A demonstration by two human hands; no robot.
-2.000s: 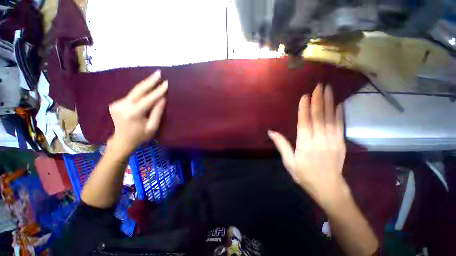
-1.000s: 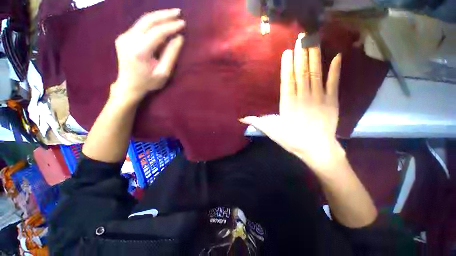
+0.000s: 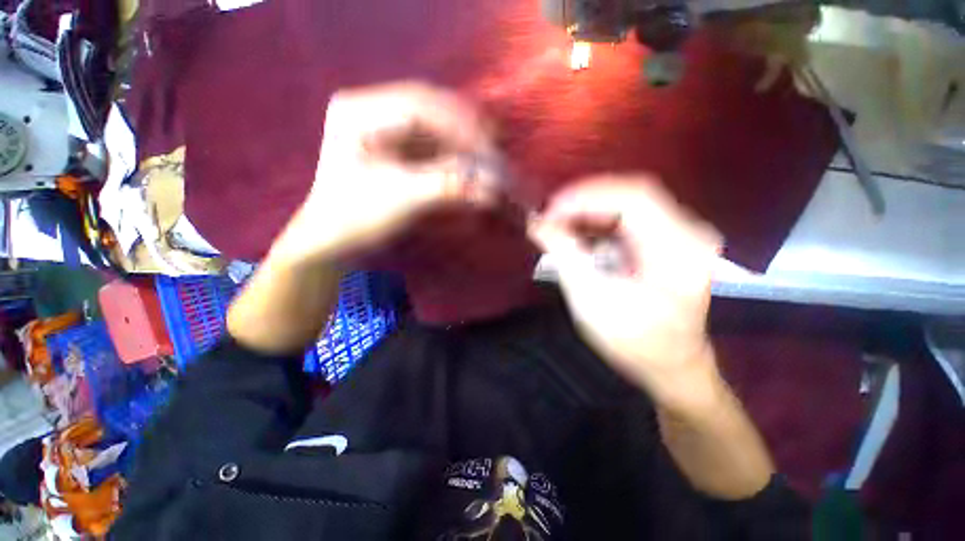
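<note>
A large maroon garment panel (image 3: 254, 116) lies over the machine table, its lower part hanging down in front of my body. My left hand (image 3: 407, 159) is above the panel at centre left, blurred, with fingers curled. My right hand (image 3: 635, 264) is just right of it, also blurred, thumb and fingers drawn together. The fingertips of both hands are close to each other near the panel's middle. Whether they pinch thread or cloth cannot be made out. The dark sewing machine head (image 3: 614, 21) with its bright lamp (image 3: 579, 53) is above the panel.
A thin grey bar (image 3: 847, 143) lies right of the needle area. Brown paper and white scraps (image 3: 159, 206) are at the left table edge. Blue slotted baskets (image 3: 354, 322) and a red item (image 3: 135, 320) are below. Maroon cloth (image 3: 783, 380) hangs at lower right.
Both hands have lifted from flat on the panel and come together at the centre with curled fingers. The panel was earlier drawn down towards me, covering the white table area.
</note>
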